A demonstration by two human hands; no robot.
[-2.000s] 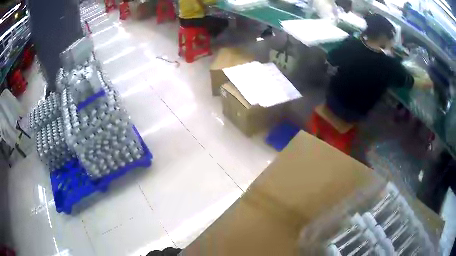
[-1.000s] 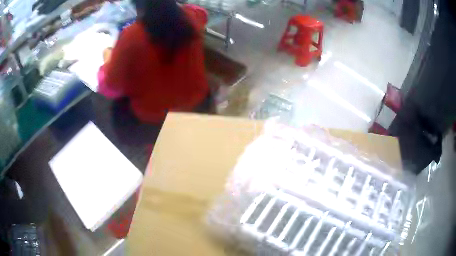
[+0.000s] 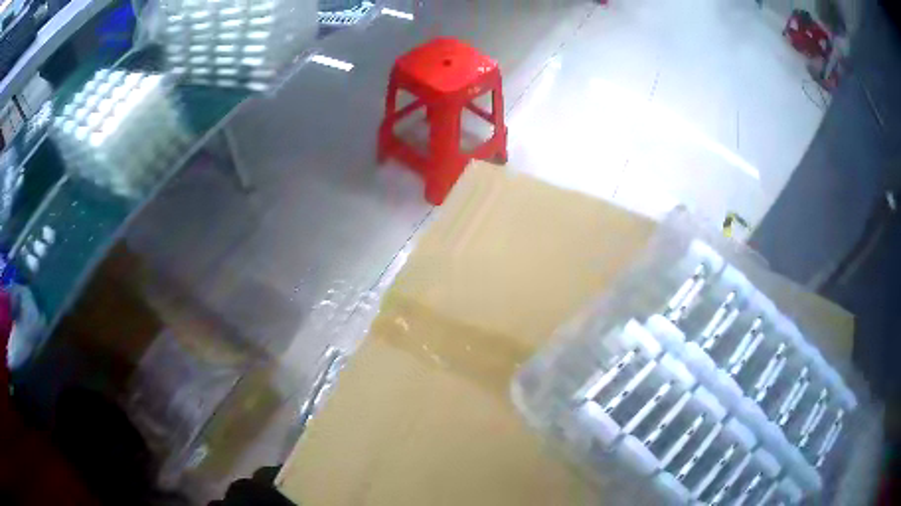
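Note:
A large tan carton (image 3: 553,242) fills the lower middle, with a strip of tape across its top. A clear blister tray (image 3: 613,450) lies on the right part of the carton's top. It holds rows of white-and-silver parts (image 3: 726,321). A small dark shape touches the carton's lower left corner at the bottom edge. It may be my left hand in a dark glove, but it is cut off and its grip cannot be told. My right hand is out of the picture.
A red stool (image 3: 445,74) stands on the floor just beyond the carton. A green-topped bench (image 3: 89,222) at the left bears stacked trays of white parts (image 3: 114,124). Blurred brown boxes with clear film (image 3: 188,380) are at the lower left. A dark grey surface runs down the right side.
The view has swung from the pallet, past a seated person in red, to the red stool and bench. The carton and tray have stayed in front of me, with the tray towards the right.

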